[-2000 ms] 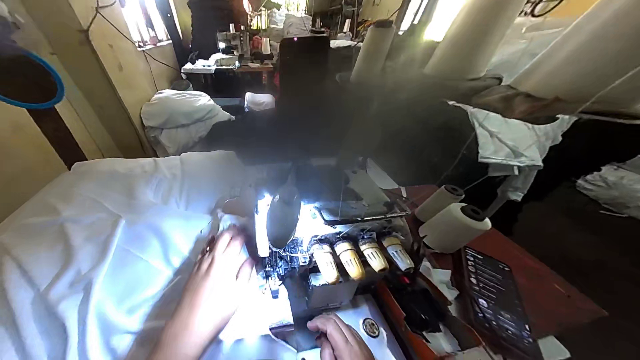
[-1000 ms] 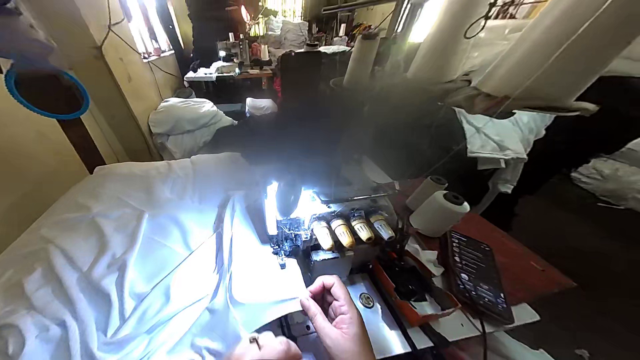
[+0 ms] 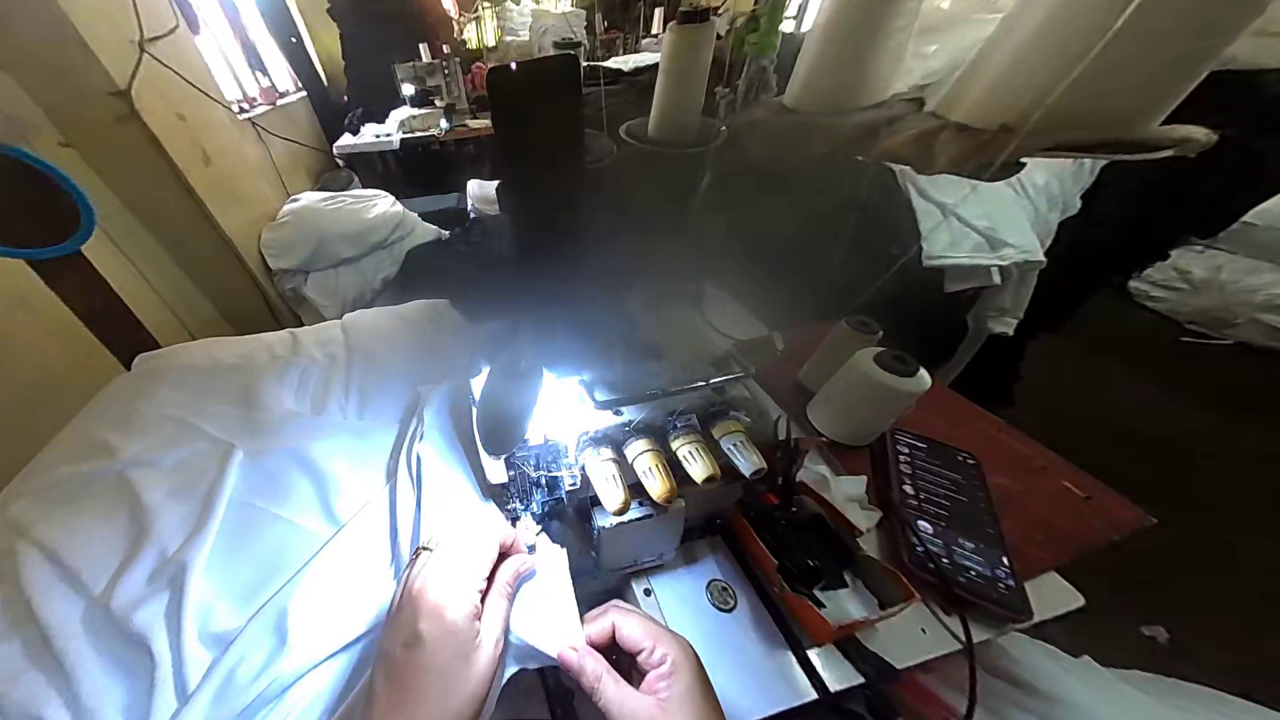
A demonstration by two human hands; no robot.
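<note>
White fabric [image 3: 250,480] covers the left side and runs up to the needle area of an overlock sewing machine [image 3: 640,530]. Just in front of the presser foot [image 3: 527,530], my left hand [image 3: 450,610] grips the cloth between thumb and fingers. My right hand [image 3: 645,665] pinches the corner of the same cloth with thumb and index finger, below the machine's front. Several yellow and white tension knobs [image 3: 650,468] line the machine face, beside a bright lamp glare [image 3: 562,405]. The needle itself is hidden by the glare and blur.
To the right, an orange-red box [image 3: 830,625] of dark items, a lit smartphone [image 3: 960,525] with a cable, and thread cones [image 3: 868,397] stand on the red tabletop [image 3: 1040,470]. Larger thread cones [image 3: 683,80] rise behind. A blue-rimmed round object [image 3: 88,215] is at the left.
My left hand has come up from the bottom edge to the cloth by the presser foot. My right hand still holds the cloth edge, now lower in view.
</note>
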